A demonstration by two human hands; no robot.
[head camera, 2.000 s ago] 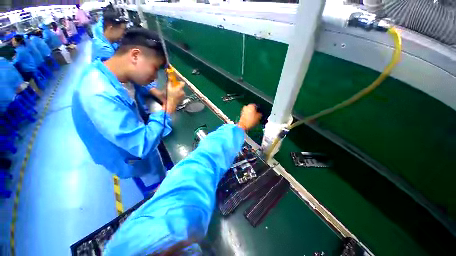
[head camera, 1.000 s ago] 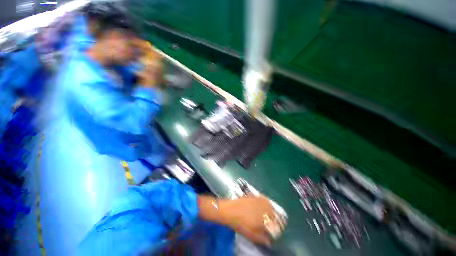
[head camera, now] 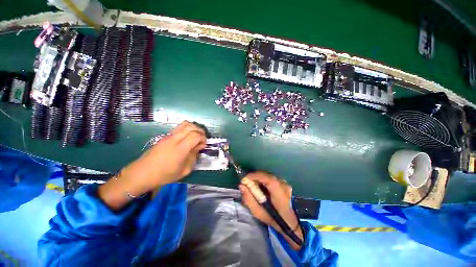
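Observation:
A phone board assembly (head camera: 213, 156) lies on the green bench in front of me, its left part hidden by my left hand (head camera: 180, 148). My left hand is over the board with fingers bent together; a thin pale strand shows beside it, and I cannot tell what the fingertips pinch. My right hand (head camera: 269, 195) holds a soldering iron (head camera: 254, 189) with a tan grip and black cord end. Its tip points at the board's right end; whether it touches is unclear.
A heap of small pinkish-purple components (head camera: 279, 108) lies behind the board. Two stacks of board assemblies (head camera: 287, 65) stand at the back edge. Dark ribbed rows (head camera: 135, 75) with boards on top (head camera: 49, 68) are left. A fan (head camera: 421, 128), white cup (head camera: 409, 168) and tan block (head camera: 436, 189) are right.
The view has swung from the neighbouring person to the bench before me. A hand that reached out across the line earlier was blurred over the bench; now both hands are at a board.

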